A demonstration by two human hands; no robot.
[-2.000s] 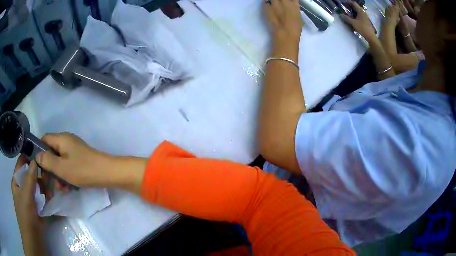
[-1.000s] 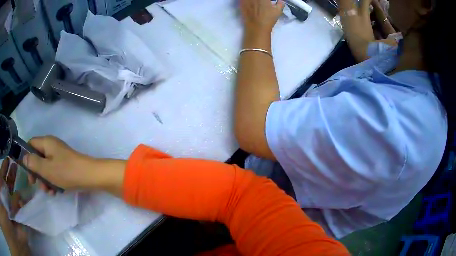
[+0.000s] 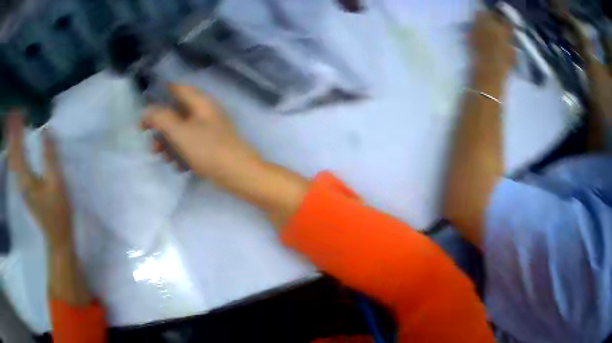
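Observation:
The view is blurred. My right hand [image 3: 205, 137] is closed around the handle of a dark grey blower unit [image 3: 160, 90]; its head end points up and away, and the fingers hide much of the handle. My left hand [image 3: 45, 194] is at the far left, fingers up and apart, with nothing seen in it. A milky-white bag [image 3: 124, 161] is spread between my hands, beside the left fingers. Another grey unit [image 3: 258, 67] lies at the top, with translucent bag material over or around it.
A row of boxes [image 3: 60, 40] stands at upper left. A person in a light blue shirt [image 3: 537, 248] sits at right, with a forearm [image 3: 473, 147] over the white bench [image 3: 396, 147]. More units [image 3: 533, 53] and another person's arm are at upper right. Shiny tape [image 3: 158, 268] lies near the front edge.
My right hand has moved up and right with the grey unit, away from my left hand. My left fingers are now spread, and the bag lies opened out between the hands. The camera view has shifted left.

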